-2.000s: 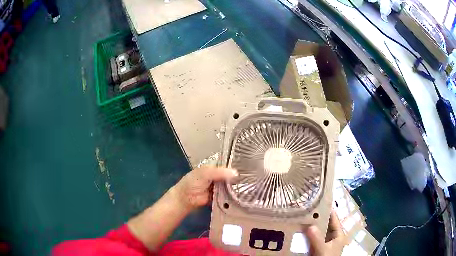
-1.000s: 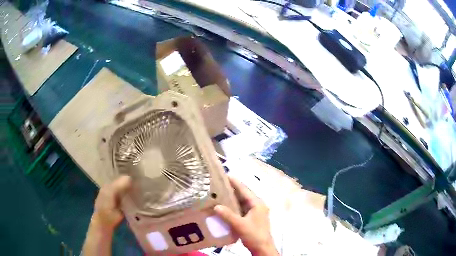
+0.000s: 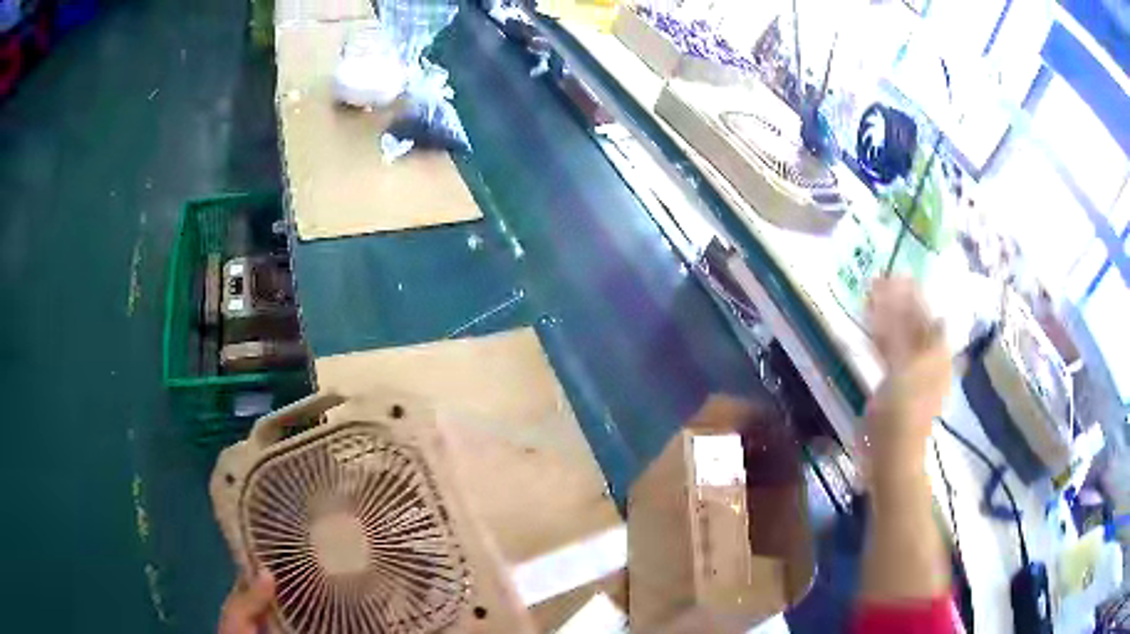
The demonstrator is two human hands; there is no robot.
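A tan fan housing [image 3: 353, 526] with a round slotted grille and a top handle is at the lower left, tilted, its lower part cut off by the picture's edge. My left hand [image 3: 252, 603] holds its left side; only some fingers show. My right hand [image 3: 905, 325] is off the housing and reaches over the raised shelf [image 3: 812, 266] at the right. It is blurred, and I cannot tell whether it holds anything.
An open brown carton [image 3: 663, 545] stands beside the housing. Cardboard mats [image 3: 459, 372] lie along the dark conveyor belt [image 3: 620, 334]. A green crate [image 3: 186, 297] on the floor holds fan housings. More fans [image 3: 762, 155], a black adapter [image 3: 1031, 601] and cables lie on the shelf.
My right hand has let go of the housing and moved up to the shelf. The housing has shifted to the lower left in view. The view has turned and shows more of the shelf.
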